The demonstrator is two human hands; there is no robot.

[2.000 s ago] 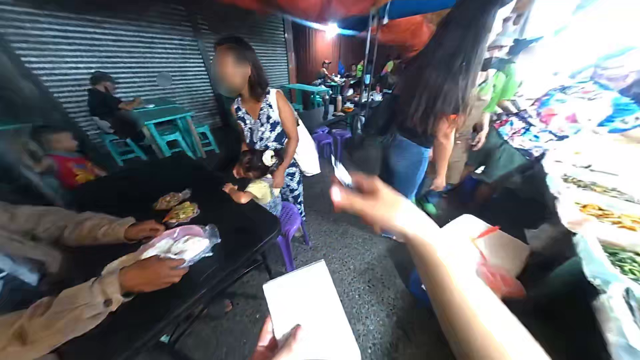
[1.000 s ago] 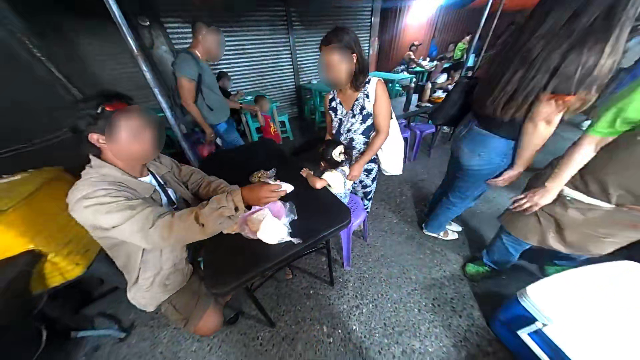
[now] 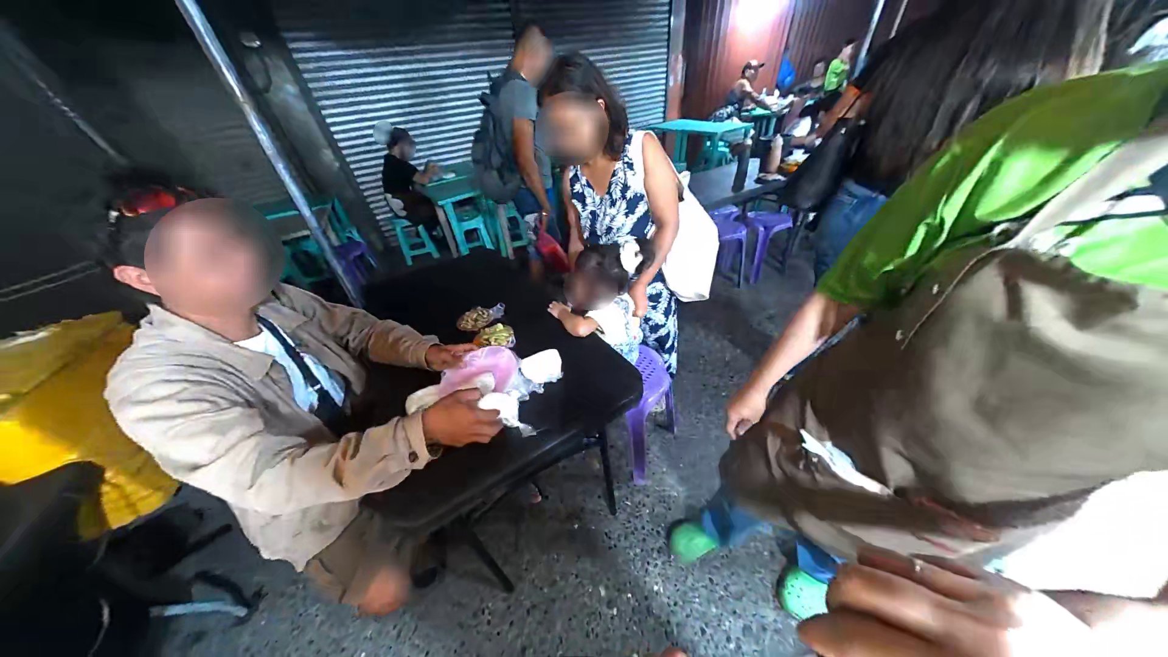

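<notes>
My right hand (image 3: 931, 607) is at the bottom right, blurred, its fingers bent and a ring on one. Whether it holds anything is hidden. It is nearest to a person in a green shirt and brown apron (image 3: 912, 392). Only a fingertip, apparently of my left hand (image 3: 671, 652), shows at the bottom edge. To the left, a seated person in a beige jacket (image 3: 265, 438) handles a pink and white plastic bag (image 3: 484, 370) over a black table (image 3: 584, 392). Two small bags of food (image 3: 493, 336) lie beyond it.
A child sits on a purple stool (image 3: 650, 392) at the table's corner, beside a standing person with a white tote bag (image 3: 692, 242). Green clogs (image 3: 693, 543) stand on the speckled pavement (image 3: 584, 584). A metal pole (image 3: 265, 137) rises behind the seated person. Teal tables (image 3: 447, 189) are farther back.
The view has swung left. My right hand, raised with a pen-like thing two seconds ago, is now low at the right. The white pad in my left hand is out of view. The aproned person appears closer.
</notes>
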